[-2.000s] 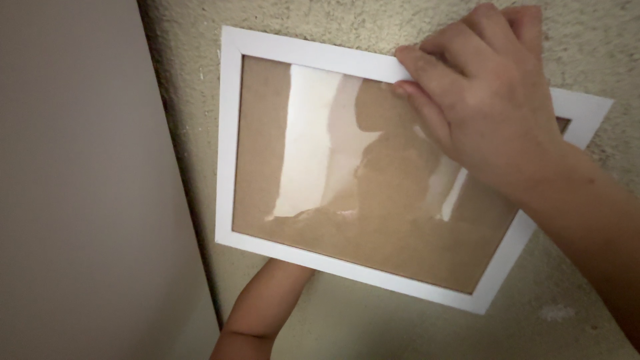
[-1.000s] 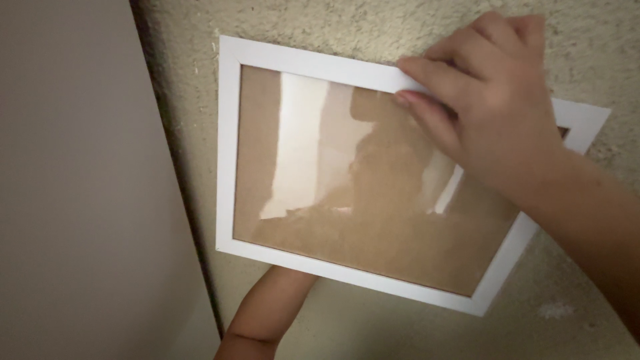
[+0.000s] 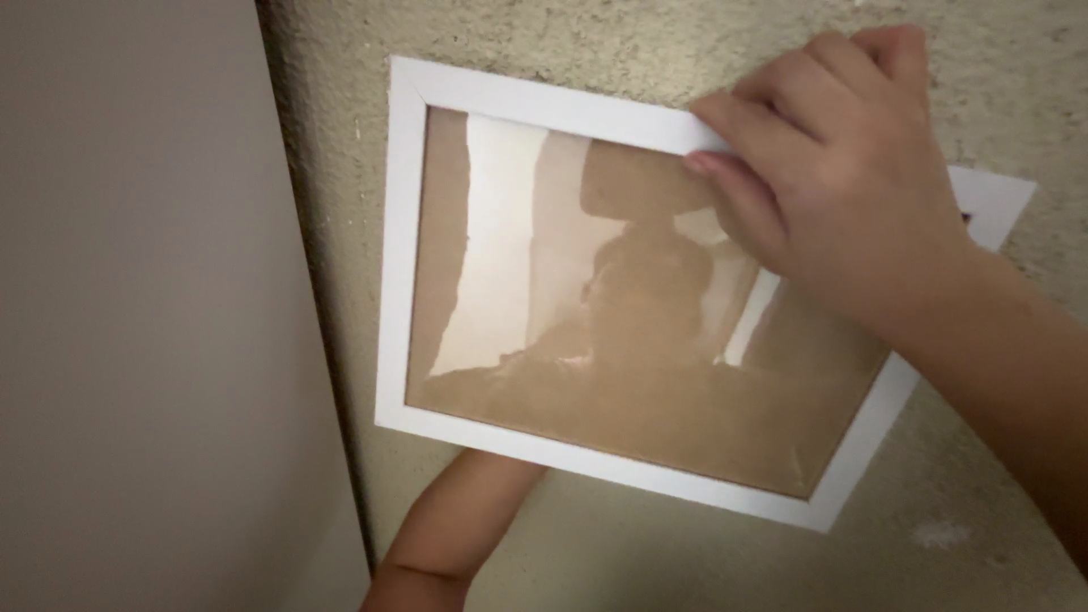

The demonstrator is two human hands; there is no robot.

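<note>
A white picture frame (image 3: 527, 455) with a clear, reflective pane over brown backing is held up, tilted, against or close to a rough wall. My right hand (image 3: 833, 153) grips its top edge right of the middle, thumb on the front and fingers over the edge. From below, my left forearm reaches up behind the frame's lower edge. The left hand itself is hidden behind the frame, so its hold does not show. A dim reflection of a person and a bright vertical band appears in the pane.
The rough, beige-green plastered wall (image 3: 612, 552) lies behind the frame, with a pale spot at lower right. A smooth grey panel (image 3: 153, 306) fills the left side, its dark edge running down close to the frame's left side.
The frame sits slightly lower in view than two seconds ago, and the reflections in its pane have shifted. The right hand keeps its grip on the top edge.
</note>
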